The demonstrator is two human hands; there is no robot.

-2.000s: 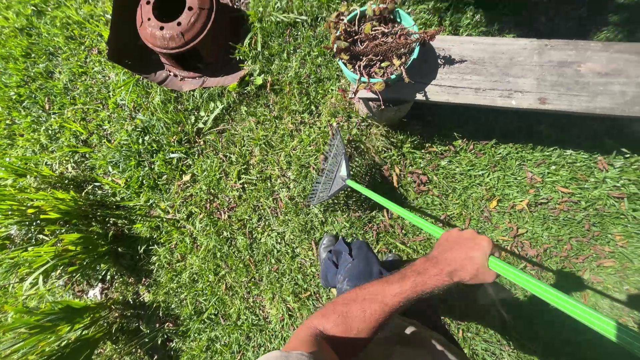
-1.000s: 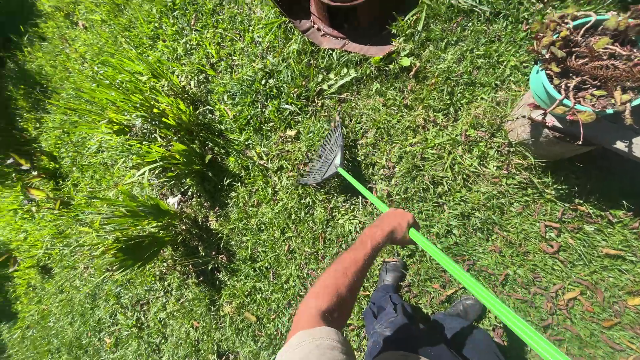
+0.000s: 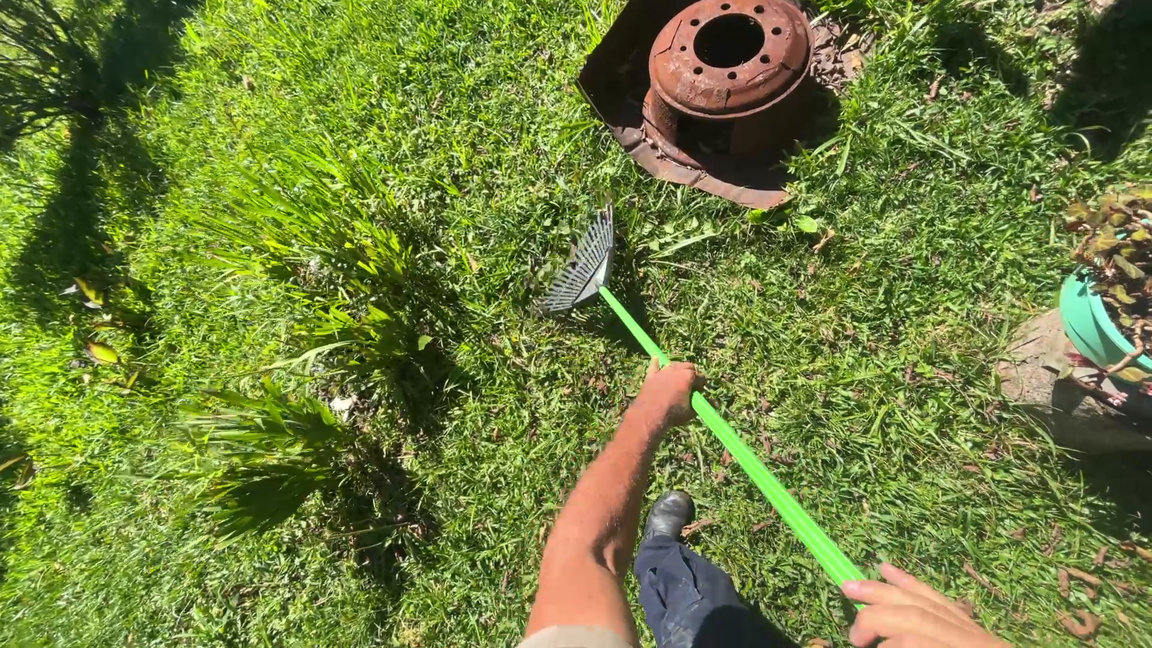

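Observation:
A leaf rake has a fan-shaped grey head (image 3: 585,268) and a bright green handle (image 3: 774,490). The head's tines rest in the grass, between a leafy clump and a rusty wheel rim. My left hand (image 3: 673,392) is closed around the handle, a short way behind the head. Farther up the handle, at the bottom right, my right hand (image 3: 909,610) is on the shaft with its fingers partly extended; its palm side is hidden and the frame cuts it off.
A rusty wheel rim (image 3: 729,63) stands on a rusty metal sheet (image 3: 688,173) at the top. Long-bladed plants (image 3: 279,450) grow at left. At the right edge a turquoise pot (image 3: 1093,319) with a plant is above a weathered wooden support (image 3: 1035,364). My boot (image 3: 669,516) is on the grass.
The view has shifted toward the leafy clumps and back up to the wheel rim. My right hand has come into view on the handle. My left hand has kept its grip on the rake.

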